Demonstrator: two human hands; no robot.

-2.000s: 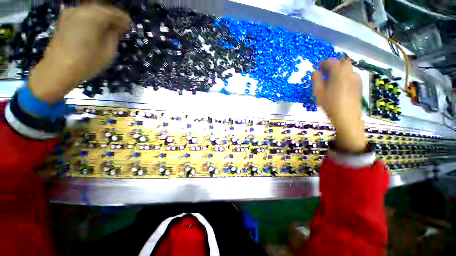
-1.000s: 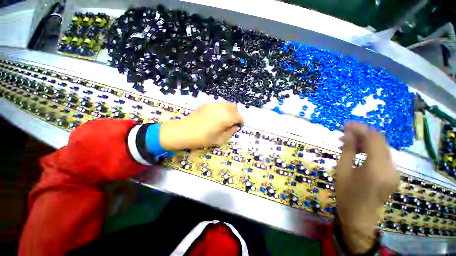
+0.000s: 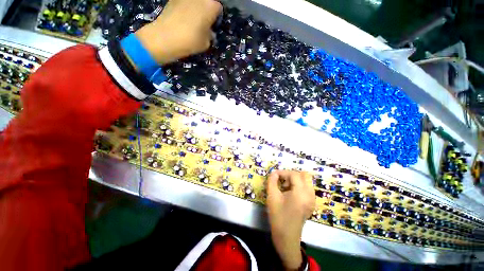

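Note:
The tan-yellow circuit board panel (image 3: 175, 153) runs in a long strip along the near side, crowded with small fitted parts. My left hand (image 3: 187, 27), with a blue band at the wrist, is over the pile of black components (image 3: 244, 58), its fingers curled at the pile's back edge; what it holds cannot be made out. My right hand (image 3: 291, 198) is low over the middle of the boards, thumb and fingertips brought together near a small blue speck; a held part cannot be told for sure. The loose blue disc capacitors (image 3: 366, 100) lie right of the black pile.
Boards with yellow-and-black parts lie at the far left (image 3: 63, 20) and at the right (image 3: 452, 170). Green-handled pliers (image 3: 433, 153) lie beside the right one. A metal rail (image 3: 207, 202) edges the boards on my side. A thin cord crosses the boards at left.
My left hand has gone from the boards up and back to the black pile. My right hand has moved left onto the middle of the boards. The view has shifted slightly.

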